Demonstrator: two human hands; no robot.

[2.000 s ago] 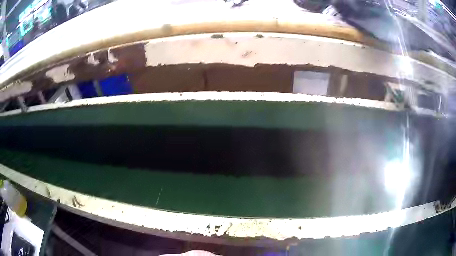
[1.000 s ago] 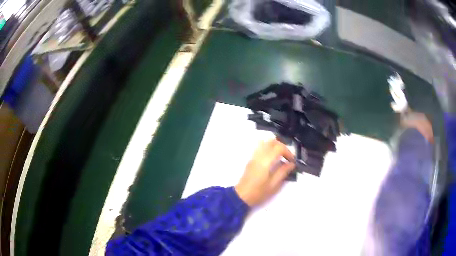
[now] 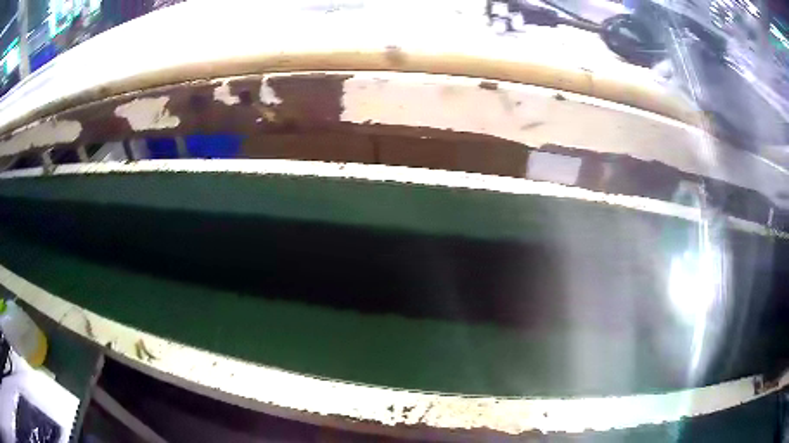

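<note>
No hand of mine is in the picture. Nearest in front of me a green conveyor point(image 3: 285, 337) runs across the view, with a wide dark band along its middle and a bright glare at the right. A chipped cream-white rail point(image 3: 346, 397) edges its near side, and a second white rail point(image 3: 363, 174) edges its far side. The black strips and the white sheet seen earlier cannot be made out here.
At the lower left are a bottle with yellow liquid point(image 3: 26, 336) and a white-framed item with a dark middle point(image 3: 41, 415). Beyond the conveyor are a blue shape point(image 3: 213, 145), brown panels, a small white rectangle point(image 3: 554, 166) and a bright surface with a cream edge point(image 3: 285, 62).
One second ago the view showed my left hand at the black pieces and my right hand near a white scrap. The view has swung back to the conveyor, and both hands are out of it.
</note>
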